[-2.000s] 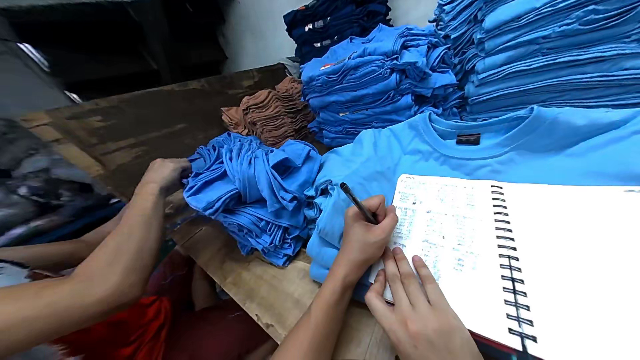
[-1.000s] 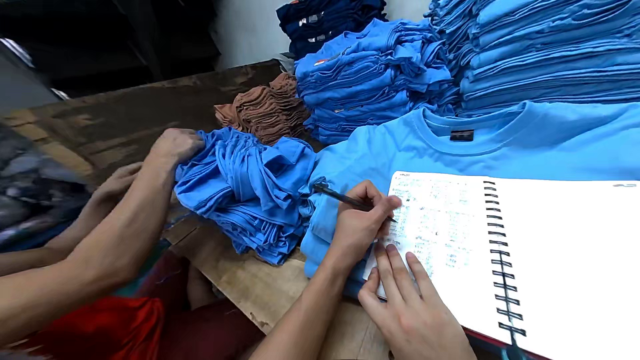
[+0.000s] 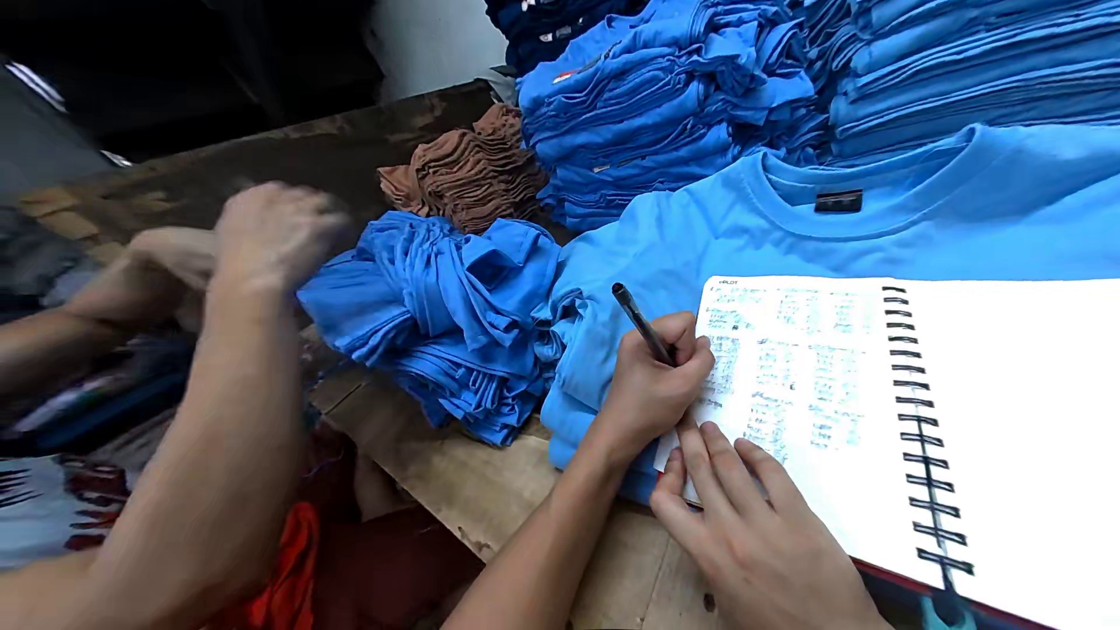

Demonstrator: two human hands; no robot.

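Observation:
My left hand [image 3: 658,381] grips a black pen [image 3: 643,322] at the left edge of an open spiral notebook [image 3: 805,367]; the pen's tip is hidden by my fingers. Handwriting covers much of the left page, and the right page is blank where visible. Palm down, my right hand [image 3: 744,525] rests on the lower left part of the notebook, fingers slightly spread, holding nothing up. Beneath the notebook lies a light blue T-shirt [image 3: 682,227] with a dark neck label. A bundle of folded blue garments [image 3: 437,297] sits just left of the shirt.
A co-worker's blurred hand [image 3: 276,232] and second arm are left of the bundle. Brown folded cloth pieces [image 3: 472,171], blue garment stacks [image 3: 647,105], a taller light blue stack [image 3: 971,79] and dark navy garments [image 3: 560,31] stand behind. The wooden table's edge [image 3: 437,507] runs diagonally below.
The co-worker's hand has come off the blue bundle, which it touched in both earlier frames. My pen stands more upright than one second ago. My right hand remains on the notebook.

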